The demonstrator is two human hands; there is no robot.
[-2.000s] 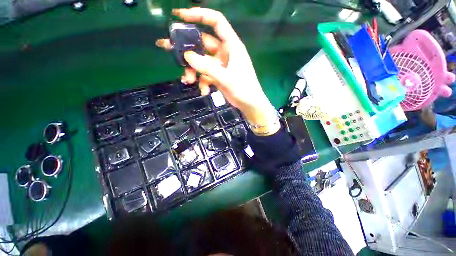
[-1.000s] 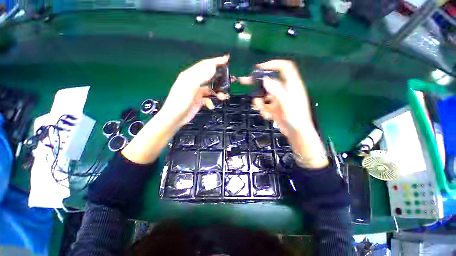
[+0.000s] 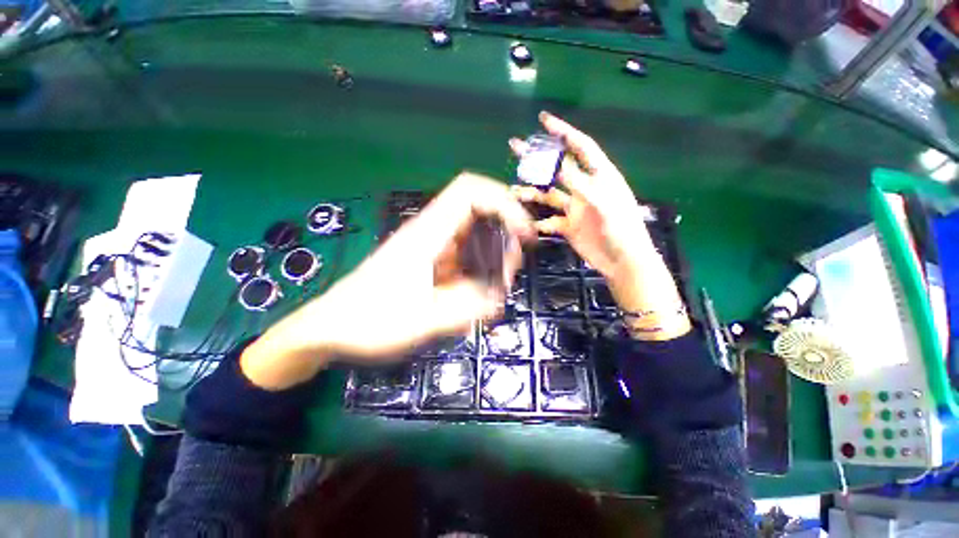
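My right hand (image 3: 594, 215) holds a small dark square watch unit (image 3: 541, 164) above the back of the tray; its face shows a bright whitish area. My left hand (image 3: 452, 257) is blurred over the middle of the tray, its fingers curled around a dark flat piece (image 3: 486, 252) whose details are too blurred to tell. The black component tray (image 3: 473, 417) lies below both hands. Its front pockets hold dark squares and white or silvery squares. My hands and forearms hide parts of its back and left side.
Round silver-rimmed black discs (image 3: 301, 265) and black cables lie left, near white paper (image 3: 116, 368). Right are a smartphone (image 3: 766, 410), a small cream fan (image 3: 813, 350), a panel with coloured buttons (image 3: 881, 422) and a green-rimmed basket (image 3: 894, 263). Small dark objects lie along the back.
My left hand has moved down and back over the tray with the dark piece. My right hand remains raised and now shows its watch unit's bright face. The camera view has swung rightward since the first frame.
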